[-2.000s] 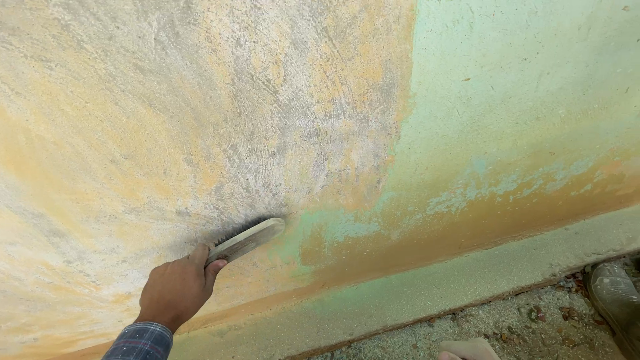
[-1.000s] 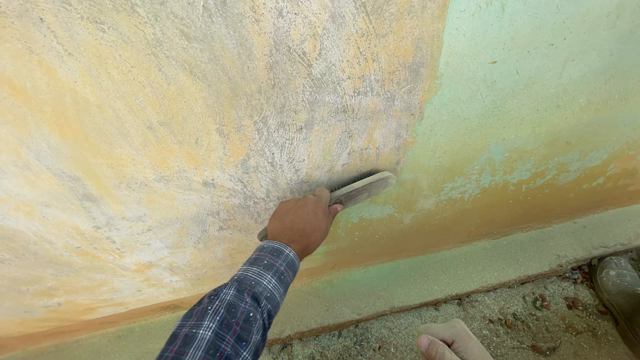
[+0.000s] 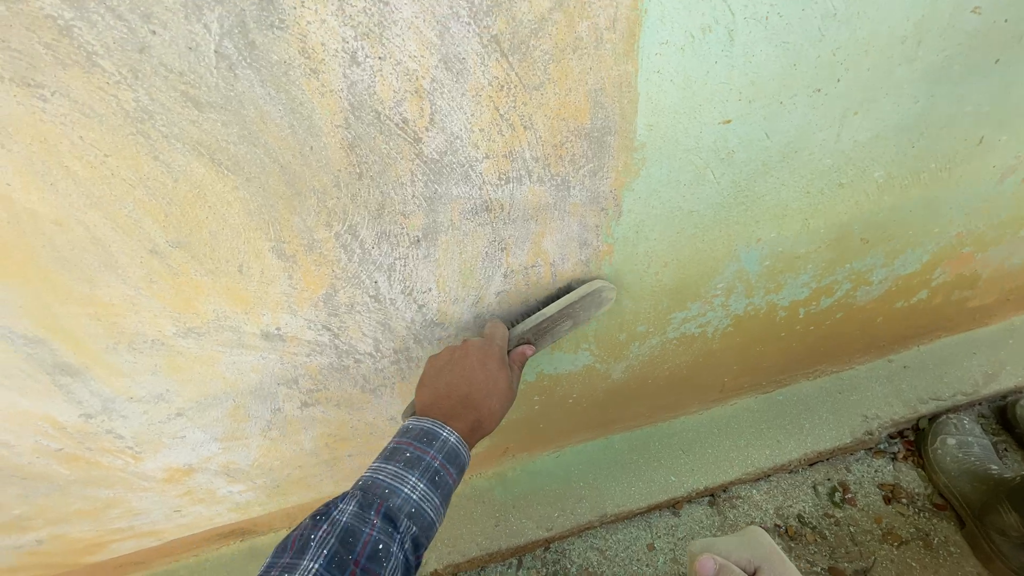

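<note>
My left hand [image 3: 468, 384], in a plaid sleeve, grips a long brush [image 3: 564, 316] with a pale, worn back. Its dark bristles face the painted wall [image 3: 448, 184], and the rounded tip lies near the border between the mottled yellow, white and grey surface and the light green paint [image 3: 800, 136]. Small green-blue patches and an ochre band run low on the wall. Only the thumb of my right hand [image 3: 706, 565] shows clearly, at the bottom edge against a pale, smooth shape [image 3: 748, 552]. Whether that shape is a held object or a covered part of the hand is unclear.
A pale green ledge [image 3: 640, 472] runs along the wall's foot. Beneath it is gritty ground [image 3: 840, 512] with dry leaves and debris. A dusty boot [image 3: 964, 472] stands at the lower right, with part of another dark shape beside it.
My left hand has moved the brush rightward along the wall from its position two seconds ago, up to the green paint's border. Its grip is unchanged. The right thumb has sunk towards the bottom edge.
</note>
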